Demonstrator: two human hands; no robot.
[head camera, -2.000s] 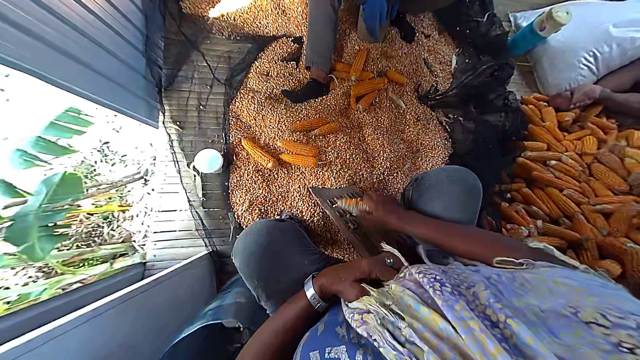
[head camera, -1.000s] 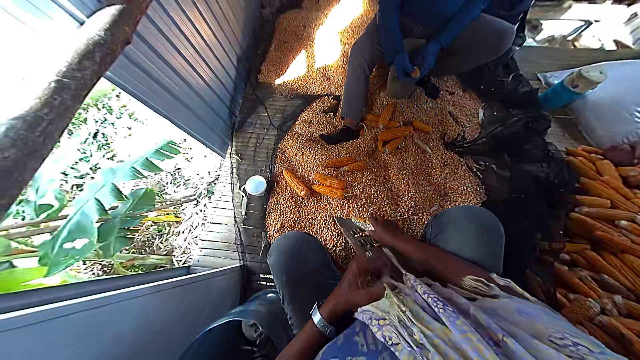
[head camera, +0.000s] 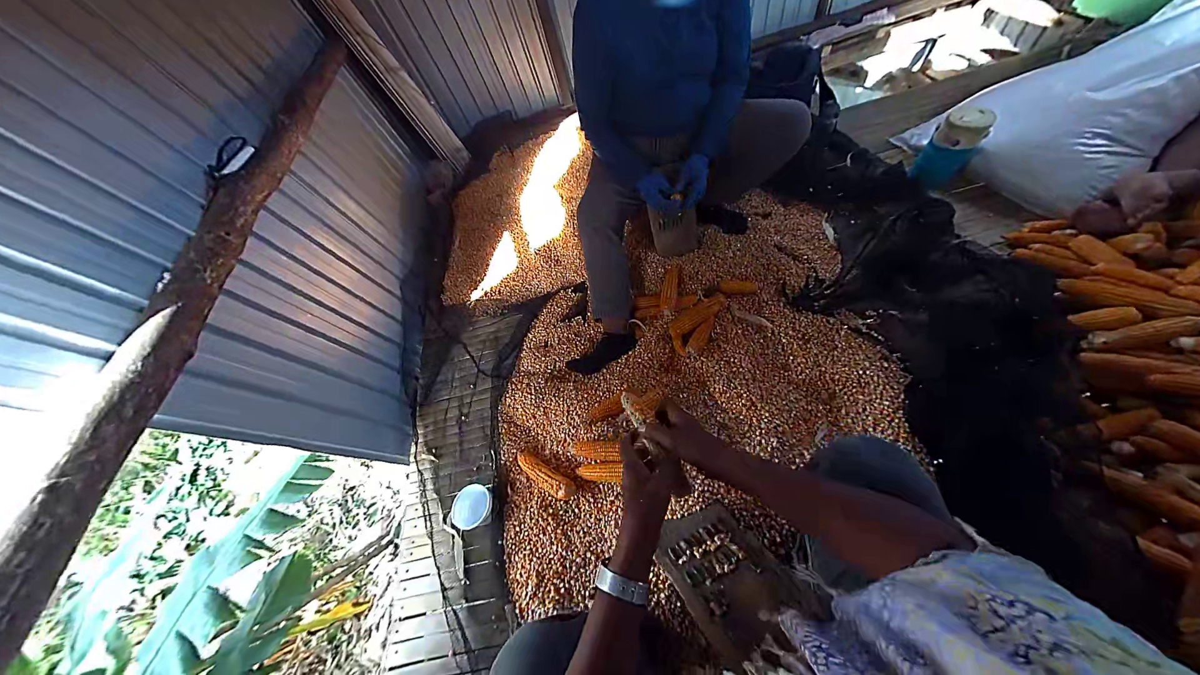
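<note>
My left hand (head camera: 649, 478) and my right hand (head camera: 680, 433) meet over the loose maize kernels (head camera: 797, 384), both gripping a partly stripped maize cob (head camera: 640, 409). Below them a slotted shelling board (head camera: 717, 572) leans between my knees, with kernels or bits in its slots. Several orange maize cobs (head camera: 544, 475) lie on the kernels just left of my hands. More cobs (head camera: 694, 319) are piled farther forward, near the other person's foot.
A person in blue gloves (head camera: 677, 183) sits ahead at another board (head camera: 673, 230). A white cup (head camera: 471, 507) stands on the slatted floor at left. Heaped cobs (head camera: 1125, 309), a blue bottle (head camera: 952, 150), a white sack (head camera: 1078, 103) and another person's hand (head camera: 1142, 195) are at right.
My hands have moved forward, off the shelling board, and now hold a cob up over the kernels. The view has tilted up, showing more of the person ahead.
</note>
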